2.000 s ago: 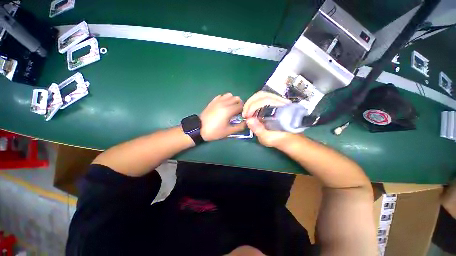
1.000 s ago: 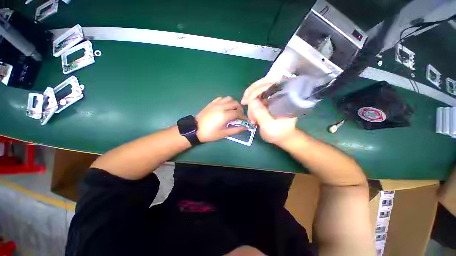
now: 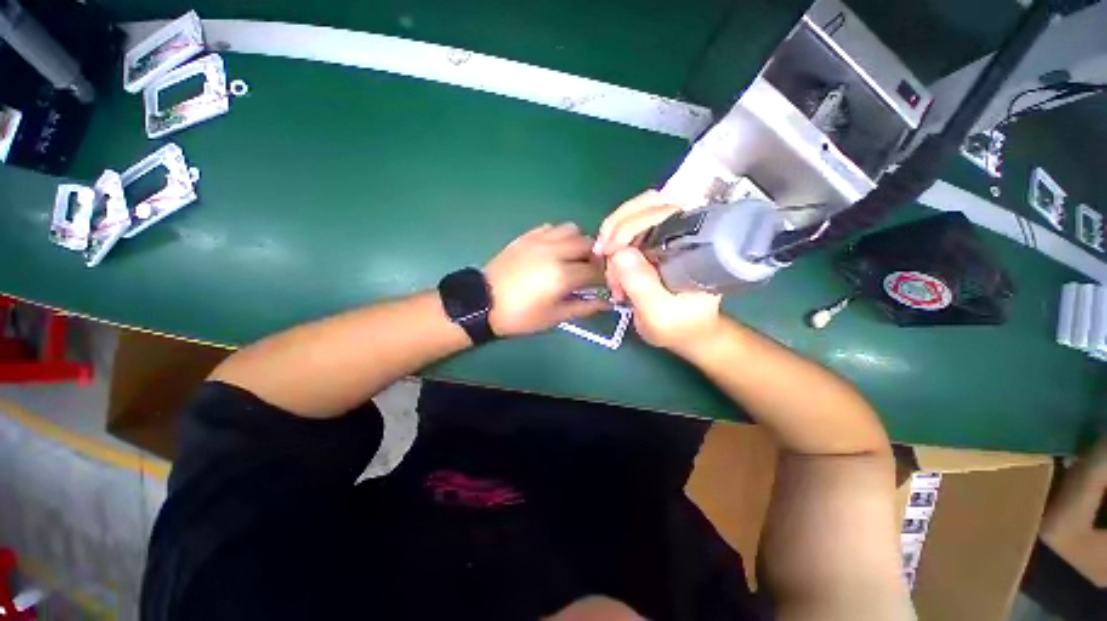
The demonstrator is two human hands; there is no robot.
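My left hand (image 3: pixel 543 281) holds a white plastic housing (image 3: pixel 603 331) down on the green bench near its front edge. The housing's window end shows; its other end is hidden under my fingers. My right hand (image 3: pixel 657 291) is closed around the grey electric screwdriver (image 3: pixel 716 246), which lies slanted with its cable end to the right. The driver's tip end is at my left fingertips, over the housing; the tip and any screw are hidden by my fingers.
A silver-grey screw feeder (image 3: pixel 801 121) stands just beyond my right hand. A black pouch (image 3: pixel 929 273) and small brush (image 3: pixel 829 314) lie to the right. Loose white housings (image 3: pixel 185 97) lie at left. A cardboard box (image 3: pixel 977 522) is below the bench edge; a person's arm (image 3: pixel 1078 510) shows far right.
One second ago the screwdriver was blurred and nearer the feeder; now it is lower and steadier, with its tip end at my left fingers. The housing stays under my left hand.
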